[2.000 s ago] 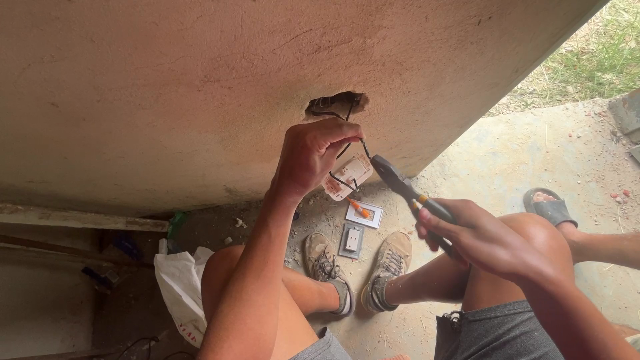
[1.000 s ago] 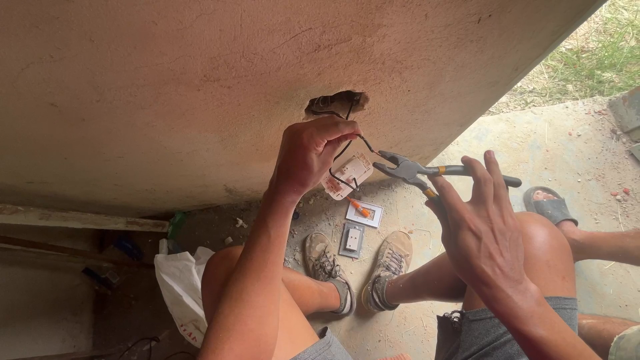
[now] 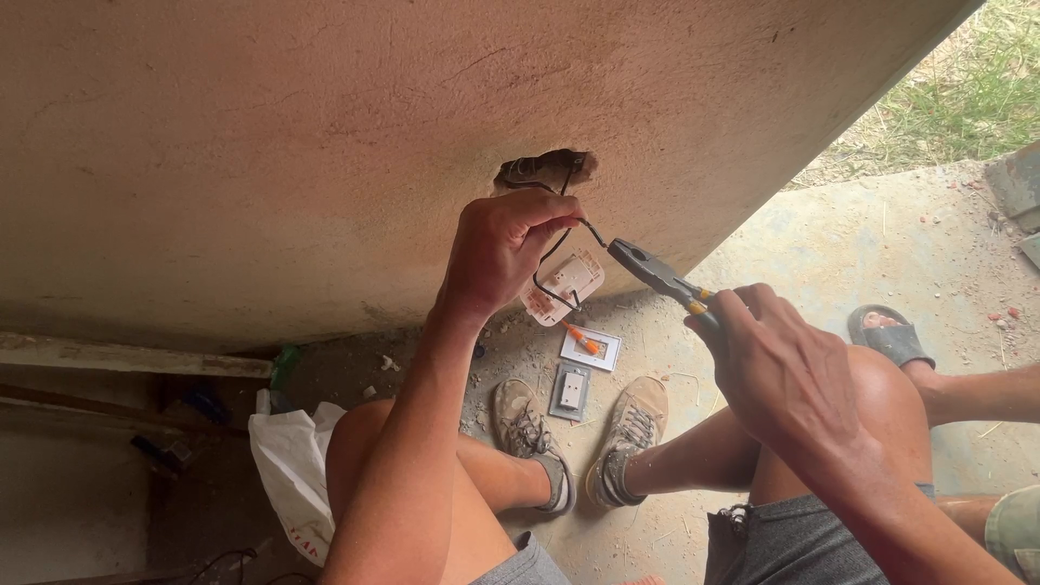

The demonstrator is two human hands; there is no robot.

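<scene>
Between its fingertips my left hand [image 3: 508, 248] pinches a black electrical wire [image 3: 594, 231], just below a rough hole [image 3: 546, 166] in the plastered wall. Wires come out of that hole. My right hand [image 3: 780, 366] grips combination pliers [image 3: 654, 270], whose closed jaws are at the wire's end; whether they bite it I cannot tell. Below my left hand, a white plastic socket plate [image 3: 565, 286] hangs back side out, with a black wire attached. An orange-handled screwdriver [image 3: 582, 340] lies over a white frame [image 3: 608, 348] on the ground. Beside it lies a socket in a grey frame [image 3: 570, 391].
My shoes stand on either side of the socket. A white bag [image 3: 294, 471] lies left of my leg, below a wooden plank [image 3: 130, 354]. Another person's sandaled foot [image 3: 891, 335] and leg are at the right. The wall's edge [image 3: 821, 166] runs diagonally beside grass.
The pliers were spread wide at the wire one second ago and are now closed, with my right hand wrapped around the handles. My left hand keeps its pinch in about the same place.
</scene>
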